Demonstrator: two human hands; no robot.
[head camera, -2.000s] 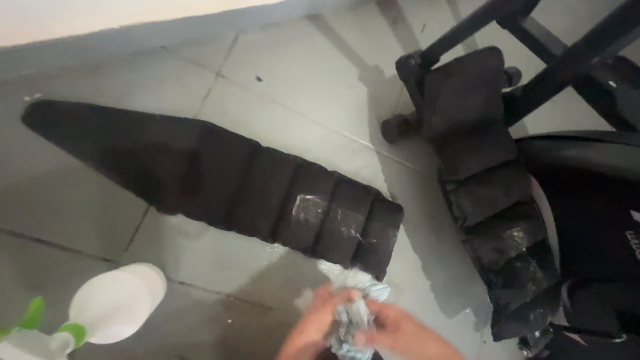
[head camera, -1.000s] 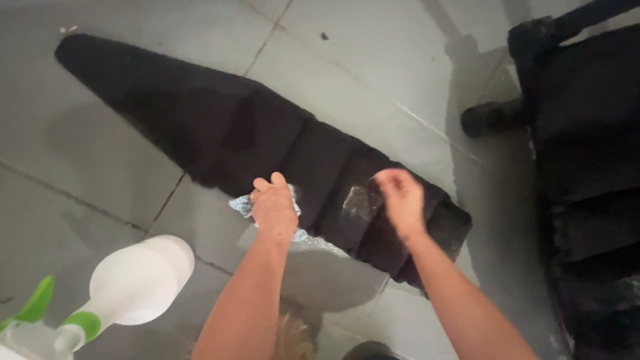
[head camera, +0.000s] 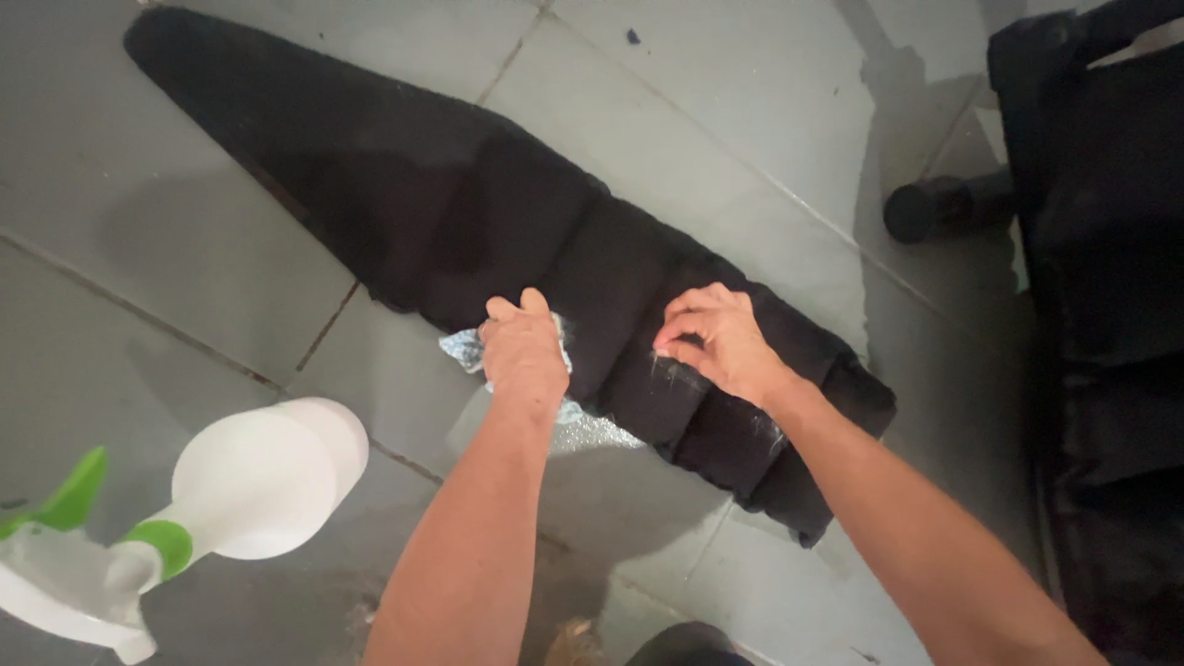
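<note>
A long black padded cushion (head camera: 573, 231), tapered at its upper left end and ribbed toward the lower right, lies on the tiled floor. My left hand (head camera: 525, 347) presses a crumpled pale blue and white cloth (head camera: 465, 350) onto the cushion's near edge. Farther right, my right hand (head camera: 717, 340) has its fingertips pinched together at a whitish patch (head camera: 680, 372) on the cushion; whether they grip anything is too small to tell. Another whitish mark shows beneath the right wrist. Wet, shiny floor (head camera: 597, 435) borders the near edge beside the cloth.
A white spray bottle (head camera: 259, 476) with a green collar and trigger is at the lower left. Black padded furniture (head camera: 1110, 277) with a round black foot or caster (head camera: 920, 211) stands along the right. A small dark scrap (head camera: 633, 37) lies on the tiles beyond the cushion.
Two seconds ago both hands were together on the cloth near the cushion's lower right end; now they are apart, the cloth under my left hand. The view has moved closer.
</note>
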